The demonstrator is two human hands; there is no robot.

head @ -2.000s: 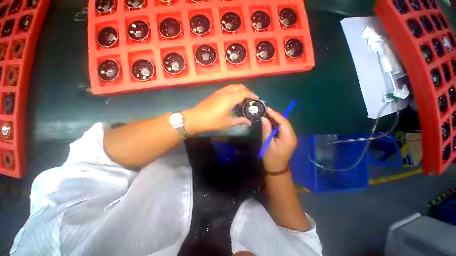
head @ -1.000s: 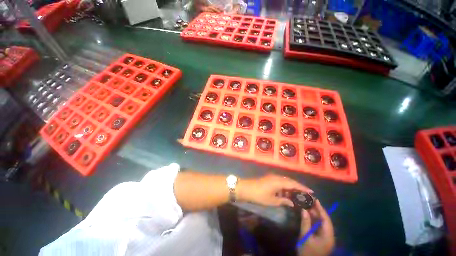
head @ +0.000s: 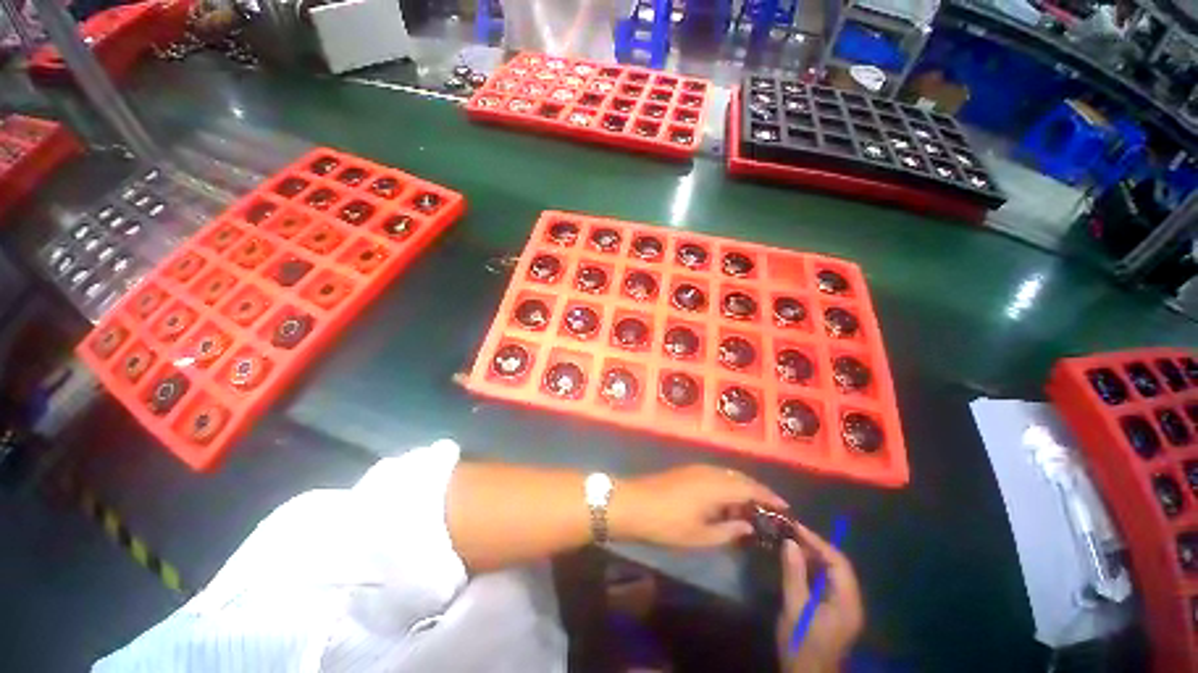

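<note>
A small dark round unit is held between my two hands near the bench's front edge, tilted, its face partly hidden by fingers. My left hand, with a watch on the wrist, grips its left side. My right hand grips its right side with the fingertips and also holds a slim blue hand tool, pointing up and to the right. The red-orange work tray lies just beyond, its pockets mostly holding dark round units; one pocket in the far row is empty.
The left-hand tray has copper-centred parts and dark units. A far red tray and a black parts tray stand across the bench. At right are a white sheet bearing a syringe-like tube and the right-hand tray. Clear blister trays lie far left.
The view has swung up from the hands to the wider bench, then shifted slightly. The unit stays in both hands and now shows more edge-on. The blue tool stands steeper.
</note>
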